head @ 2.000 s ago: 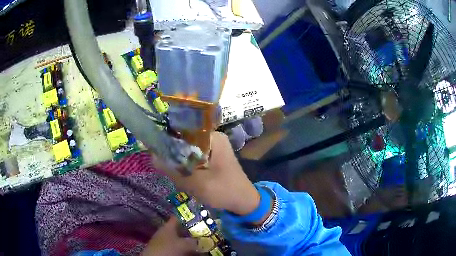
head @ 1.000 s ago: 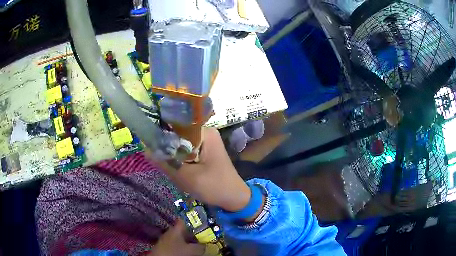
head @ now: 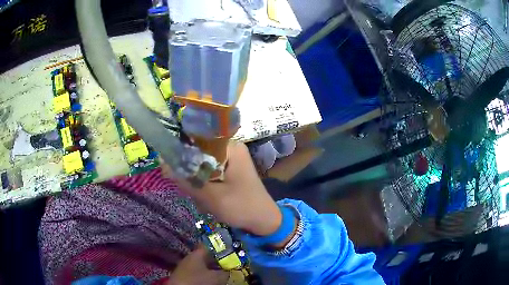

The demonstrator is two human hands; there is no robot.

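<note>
A glue gun (head: 207,64), a silver ribbed block above an orange bracket, stands upright in my right hand (head: 231,192). A thick grey supply hose (head: 114,83) curves down to its crusted lower end. My right fingers are hidden behind the gun and the hose end. My left hand (head: 195,268), cut off by the bottom edge, holds a narrow power supply board (head: 224,251) with yellow blocks and small capacitors low at my lap. My right forearm and blue sleeve cover part of the board. The gun's tip is hidden.
Several boards (head: 72,139) lie in rows on the stained cream panel (head: 100,119). A black tote (head: 39,28) stands behind it. A white carton (head: 279,92) is beside the panel, with round white tubs (head: 282,146) in a brown box below. A large black fan (head: 452,111) stands at right.
Since two seconds ago, the gun and my right hand have shifted slightly left in the view. The board at my lap sits slightly lower. Both hands keep their holds.
</note>
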